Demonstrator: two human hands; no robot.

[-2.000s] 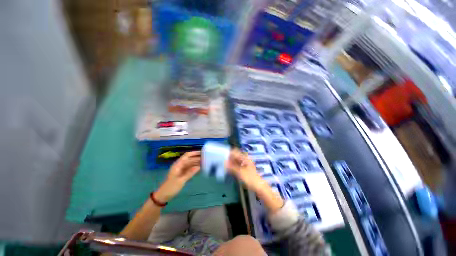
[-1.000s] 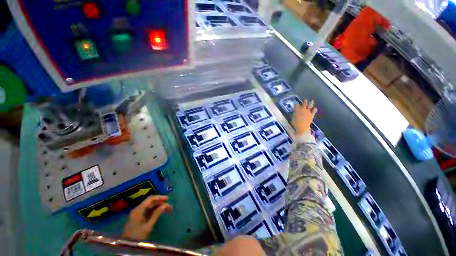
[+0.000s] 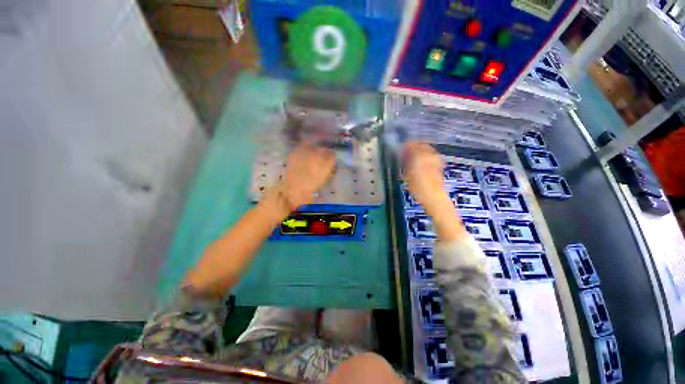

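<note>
The press base plate (image 3: 363, 180) lies in front of me, silver-grey with holes. My left hand (image 3: 309, 174) is over it, with its fingers at the blurred press head (image 3: 323, 124); what they touch is hidden. My right hand (image 3: 422, 166) is blurred above the back left of the blister tray (image 3: 544, 322), just right of the plate. A small blurred pale and dark shape (image 3: 396, 136) shows by its fingertips; I cannot tell whether it is held. Panels (image 3: 531, 265) lie in rows in the tray.
The control box (image 3: 481, 52) hangs above the stacked trays (image 3: 458, 120). The green disc marked 9 (image 3: 327, 46) is at the top. The conveyor belt (image 3: 601, 225) at right carries spaced panels (image 3: 580, 265). A grey panel (image 3: 82, 165) stands at far left.
The view has swung left. My right hand has moved from a panel on the conveyor to beside the press. My left hand has moved from the base's front edge up to the press head.
</note>
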